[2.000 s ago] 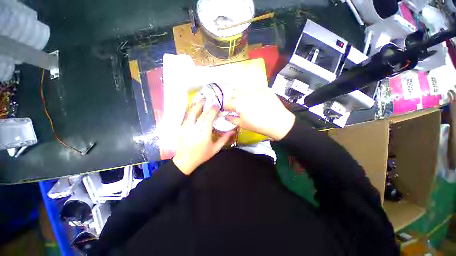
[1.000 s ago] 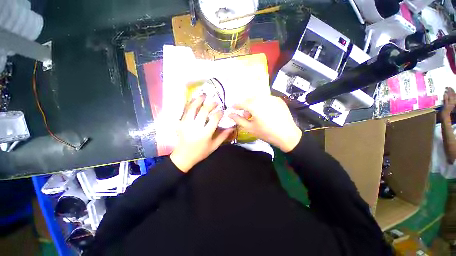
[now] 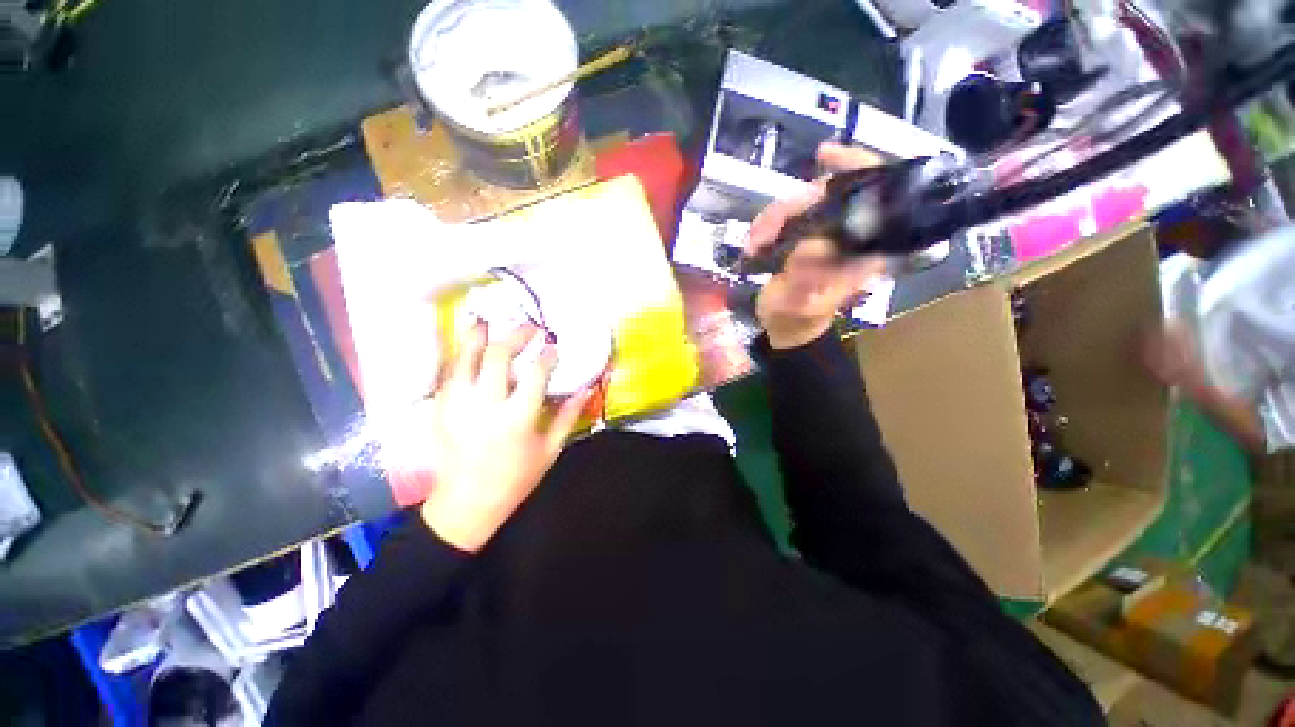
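Note:
A white round camera shell (image 3: pixel 575 348) with thin dark and red wires lies on the yellow pad (image 3: pixel 656 320); glare washes out its outline. My left hand (image 3: pixel 490 433) rests on the shell with fingers spread, holding it on the pad. My right hand (image 3: pixel 812 263) is wrapped round the black electric screwdriver (image 3: pixel 881 206) in front of the screw feeder (image 3: pixel 774 128). The screwdriver is tilted, its tip towards the lower left, away from the shell. Whether the left fingers grip a smaller part is hidden by glare.
An open tin can (image 3: pixel 497 85) with a stick across its rim stands behind the pad. An open cardboard box (image 3: pixel 944 426) is at right, a blue crate (image 3: pixel 107 668) of white units at lower left. An orange cable (image 3: pixel 57 440) lies at left. Another person's arm (image 3: pixel 1207 384) shows at right.
My right hand has left the shell, moved right and taken hold of the screwdriver. My left hand stays on the shell. The view has shifted right, and the other person's arm is closer.

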